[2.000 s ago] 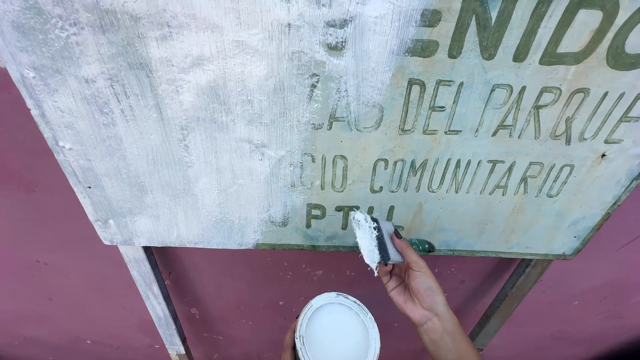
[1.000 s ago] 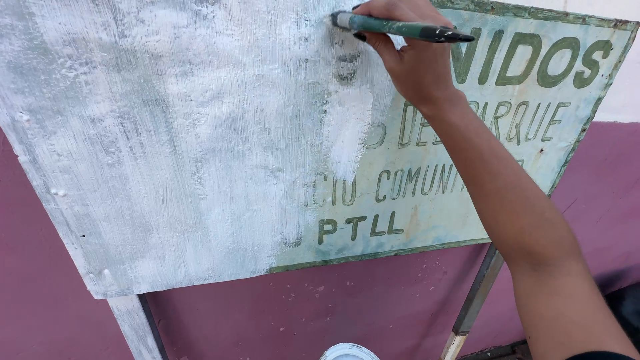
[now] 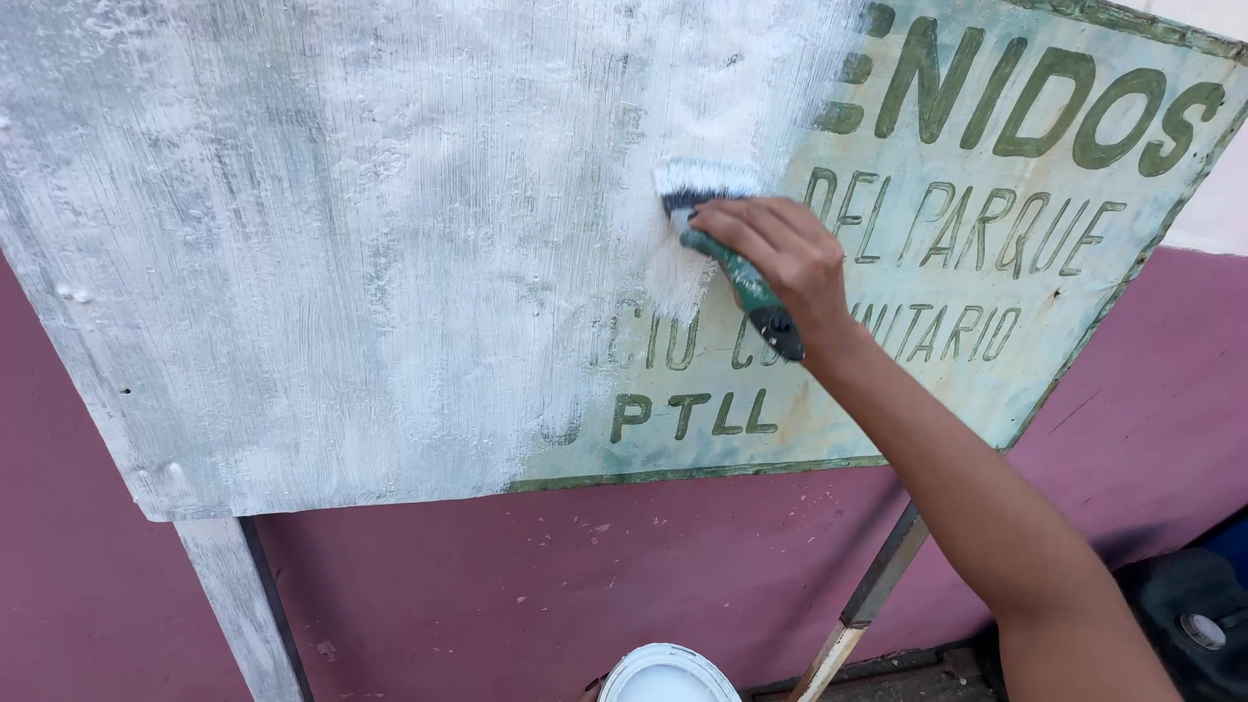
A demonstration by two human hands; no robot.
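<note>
My right hand is closed around a paintbrush with a green and black handle. Its white-loaded bristles press on a metal signboard, just left of the green lettering. White paint covers the board's left part; the right part shows pale green with dark green letters, which my hand and forearm partly hide. At the bottom edge of the view is a round container of white paint. A sliver of my left hand shows at the container's left side, its grip mostly out of view.
Two posts, a whitish left one and a worn right one, stand below the board. Behind is a maroon and white wall. A dark plastic container with a pale cap sits at the lower right.
The brush, near the container two seconds ago, went up to the board's upper part and is now lower, around its middle. A wet white patch has spread over some letters.
</note>
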